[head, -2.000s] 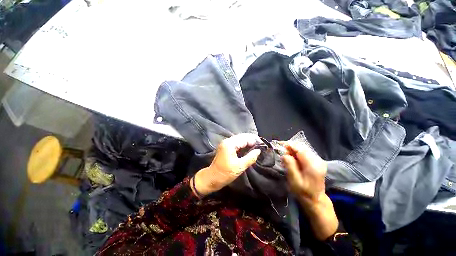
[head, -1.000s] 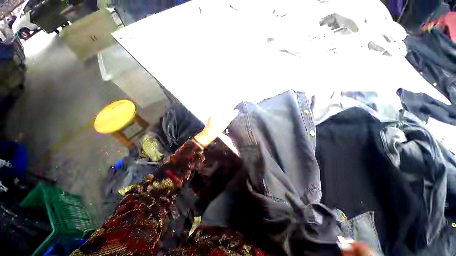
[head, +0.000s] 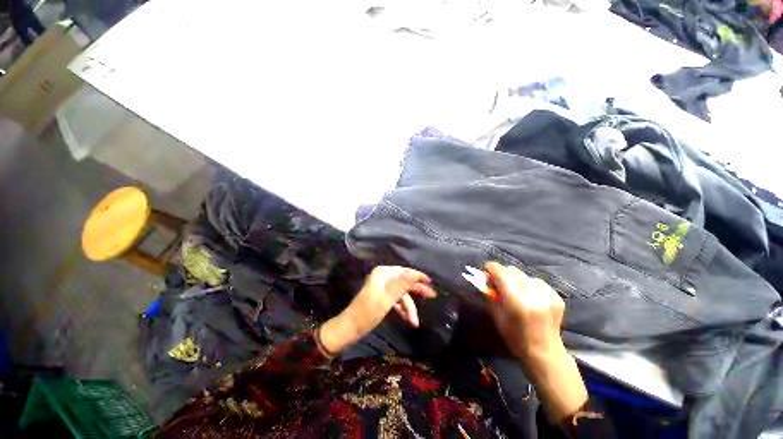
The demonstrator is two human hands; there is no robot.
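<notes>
A grey denim garment (head: 515, 214) lies across the table's front edge, with a pocket bearing a small yellow embroidered logo (head: 671, 243) at its right part. My right hand (head: 528, 313) is closed around thread snips (head: 481, 284); their orange-red handle and short pale blades show at the fingertips. My left hand (head: 382, 304) is over dark cloth in front of my body, fingers apart, with nothing seen in it. The lower edge of the garment near my hands is dark and hard to make out.
The large white table (head: 257, 94) holds a crumpled grey and black garment pile (head: 631, 154) behind the garment and dark cloth (head: 695, 43) at the far right. On the floor at left are a round wooden stool (head: 116, 225), a dark cloth heap (head: 249, 231) and a green crate (head: 81, 407).
The grey garment has been turned and spread towards the right, so its logo pocket now shows. My left hand has come back from the table edge. My right hand has come up into view with the snips.
</notes>
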